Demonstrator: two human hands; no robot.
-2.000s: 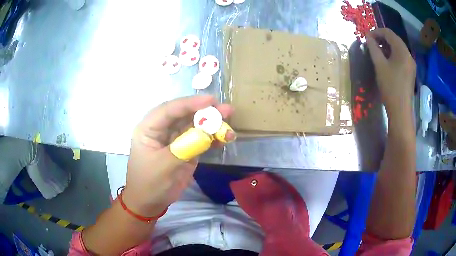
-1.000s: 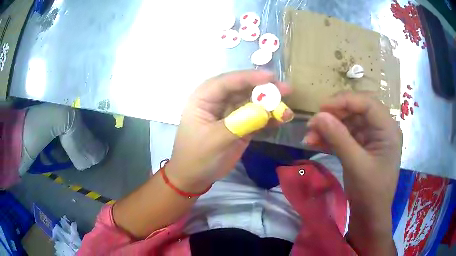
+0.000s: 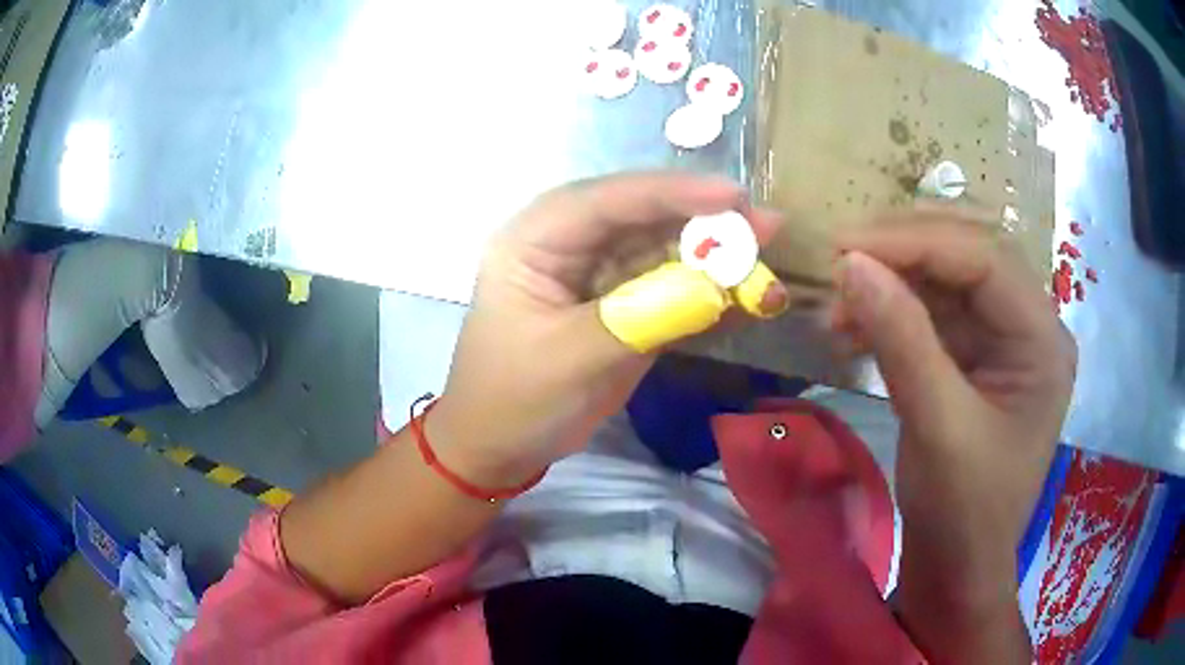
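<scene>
My left hand, with yellow wraps on thumb and forefinger, holds a white disc bearing one red mark. My right hand is just right of it, blurred, with thumb and forefinger close together. Whether a tiny piece is between those fingertips cannot be told. A brown cardboard pad with dark spots lies behind my hands, and a small white lump stands on it. Loose red pieces lie right of the pad in a small group and a larger pile.
Several white discs, most with red marks, lie left of the pad on the metal bench. A dark flat object lies at the right. A blue-edged bin of red pieces is at lower right. Another person's leg shows at left.
My right hand has come from the red pile to beside the disc in my left hand, and its fingertips have drawn closer together. The view has shifted, moving the bench contents across the picture.
</scene>
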